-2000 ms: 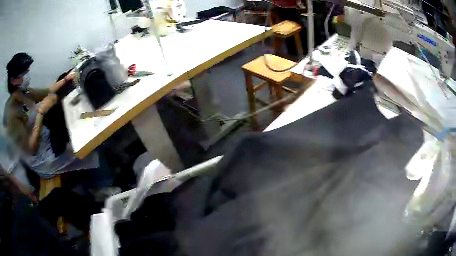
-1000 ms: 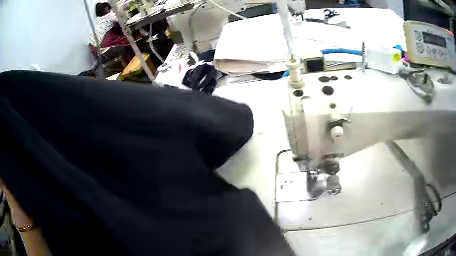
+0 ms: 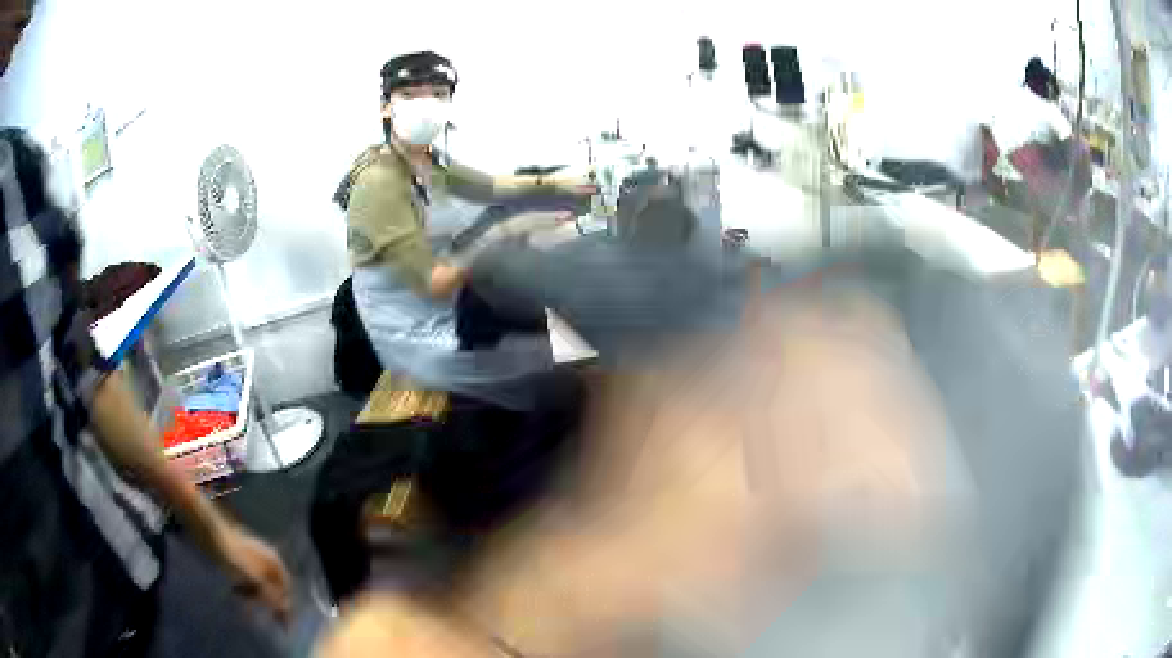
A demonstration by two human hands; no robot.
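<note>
A dark grey cloth (image 3: pixel 1003 424), strongly blurred, fills the right foreground and stretches across the middle in front of the seated person. A large blurred skin-toned shape (image 3: pixel 758 450) lies in front of it, reaching down to the bottom edge. It looks like my hands or forearms close to the camera, but the blur hides the fingers and which hand is which. I cannot tell whether either hand grips the cloth.
A masked person (image 3: pixel 399 244) in a cap and apron sits at a sewing machine (image 3: pixel 643 167). Another person in checked clothing (image 3: pixel 52 386) stands at the far left. A white fan (image 3: pixel 228 206) stands beside a basket (image 3: pixel 206 463). A wooden stool (image 3: pixel 1060 267) is at the right.
The view has swung left, away from my sewing machine. The seated person and the fan now show. The dark cloth has shifted to the middle and right and is blurred.
</note>
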